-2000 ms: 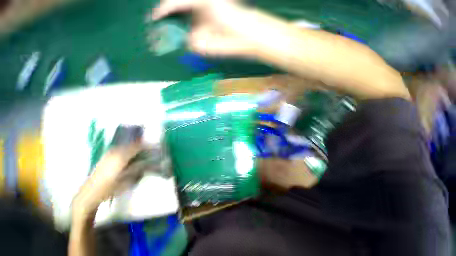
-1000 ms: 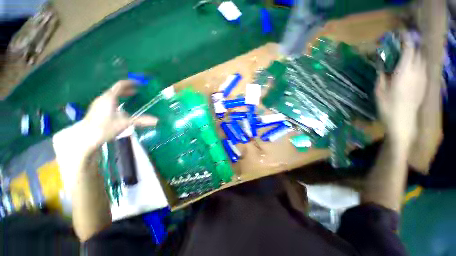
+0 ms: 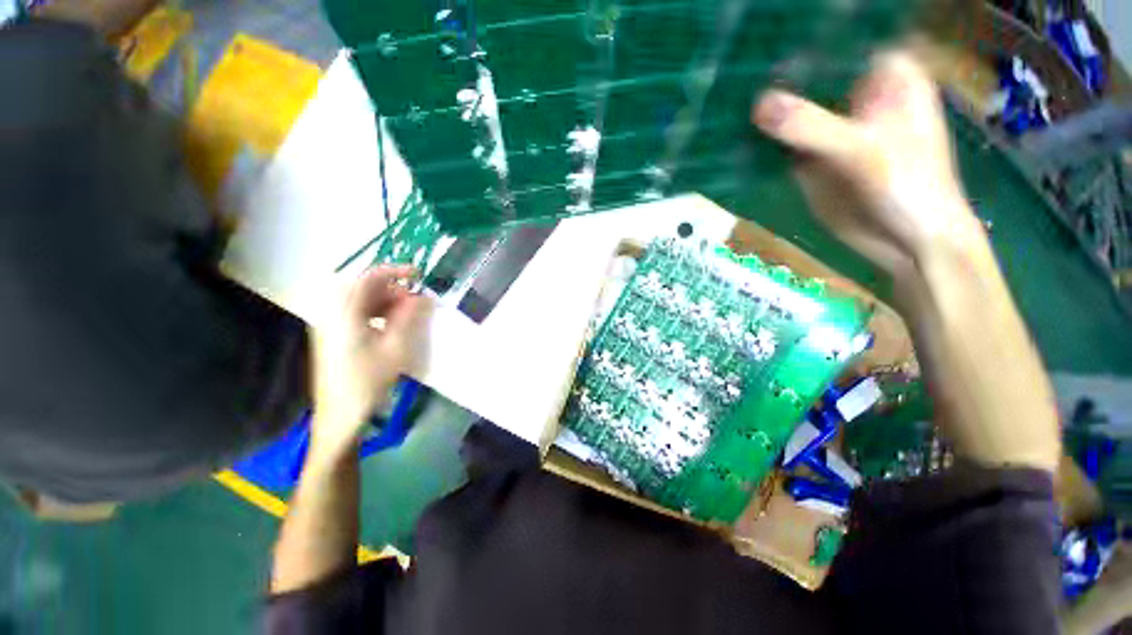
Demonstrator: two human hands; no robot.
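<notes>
A large green PCB panel (image 3: 546, 118) is raised across the top of the view, tilted and partly blurred. My right hand (image 3: 875, 168) grips its right end, with fingers partly hidden or blurred there. My left hand (image 3: 372, 335) is low at the left, fingers curled beside thin green break-off rails (image 3: 416, 242) on the white work board (image 3: 497, 372); whether it holds anything is unclear. A dark block (image 3: 507, 283) lies on the board. More green panels with silvery parts (image 3: 677, 360) lie in a shallow cardboard carton (image 3: 639, 499).
Blue battery packs (image 3: 822, 457) and green board pieces (image 3: 888, 434) lie right of the carton. A person in a dark cap (image 3: 112, 273) fills the left side. The green conveyor belt (image 3: 1030, 279) runs at the right. Something yellow (image 3: 255, 93) is at upper left.
The view has turned. A large panel is now raised in my right hand, which has come from the far-right heap. My left hand has moved down beside the rails.
</notes>
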